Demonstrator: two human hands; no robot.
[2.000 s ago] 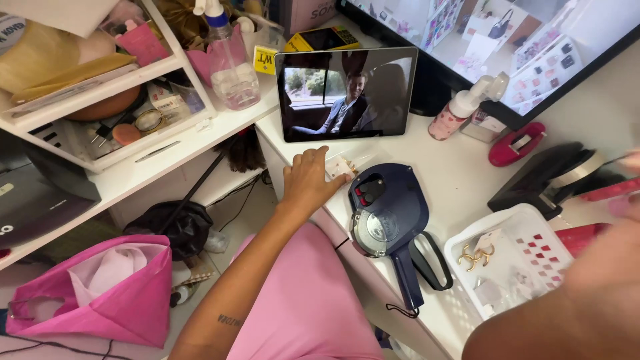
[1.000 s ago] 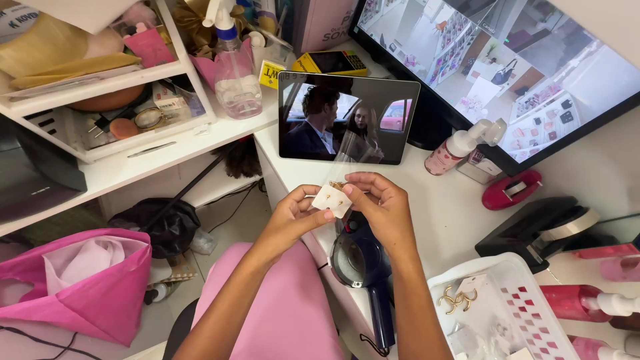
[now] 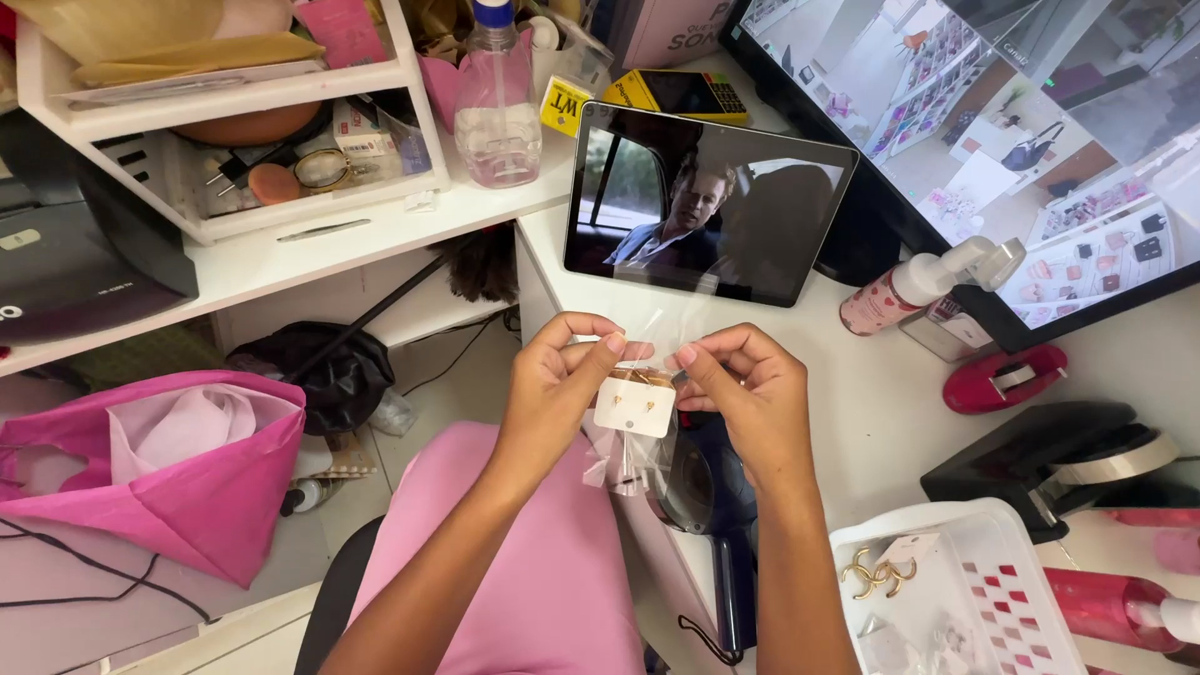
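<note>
Both hands are raised over the desk's edge, holding a clear plastic bag [image 3: 626, 461] between them. My left hand [image 3: 572, 398] pinches the bag's left side between thumb and fingers. My right hand [image 3: 750, 398] pinches its other side. A white earring card [image 3: 634, 407] with small gold-coloured earrings hangs between the hands, seemingly inside the bag, with gold-coloured pieces at its top edge. Under the right hand lies a dark blue handled device [image 3: 731, 562] with a round clear part, partly hidden by the hand and forearm.
A tablet [image 3: 708, 206] stands behind the hands, near a monitor [image 3: 1059, 141]. At right are a pump bottle [image 3: 900, 291], a red tape dispenser [image 3: 1003, 380], a black tape dispenser [image 3: 1059, 469] and a white plastic basket [image 3: 1022, 572] holding gold-coloured hoop earrings. A pink bag [image 3: 178, 478] sits at left.
Two seconds ago my left hand was at the card on the desk and my right was far right. Both then came together around the card; now they are apart, with the bag between them.
</note>
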